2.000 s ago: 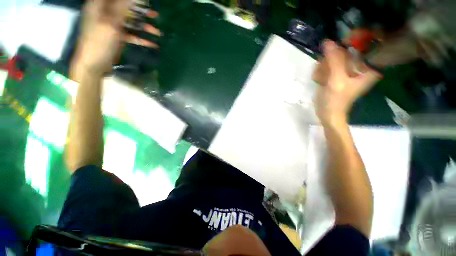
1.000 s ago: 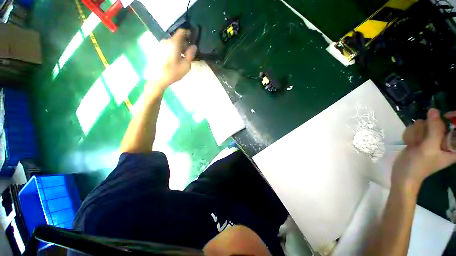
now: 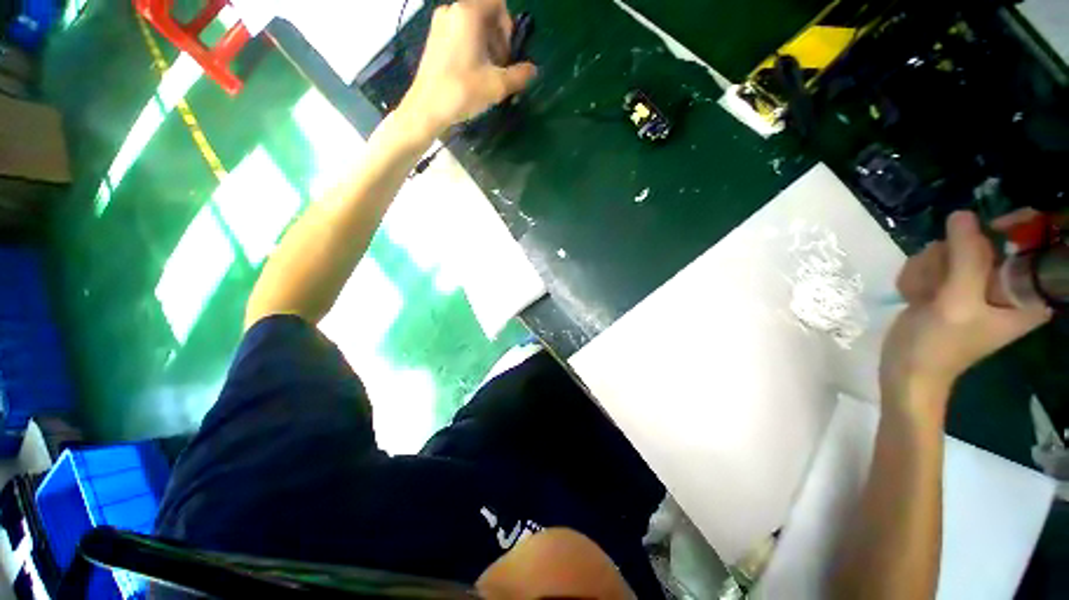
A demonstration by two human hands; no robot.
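Note:
My left hand (image 3: 471,68) is at the upper left over the dark green bench, thumb apart. A dark object shows beside its fingers; whether it is held cannot be told. A small black circuit board unit with a yellow patch (image 3: 646,115) lies on the bench to its right. My right hand (image 3: 955,293), at the right, is closed around a grey-brown tube tool (image 3: 1041,277) with a red fitting (image 3: 1023,227) beside it. A pile of small white parts (image 3: 825,293) lies on the white sheet (image 3: 692,375), left of this hand.
A dark heap of units (image 3: 938,129) lies at the upper right, beside a yellow and black barrier (image 3: 817,49). More white sheets lie at the left bench edge (image 3: 492,264) and lower right (image 3: 996,498). A blue bin (image 3: 111,486) stands at lower left.
The view has shifted. My left hand has moved right, over where one unit lay. The other unit lies farther from me on the bench. My right hand stays by the red fitting.

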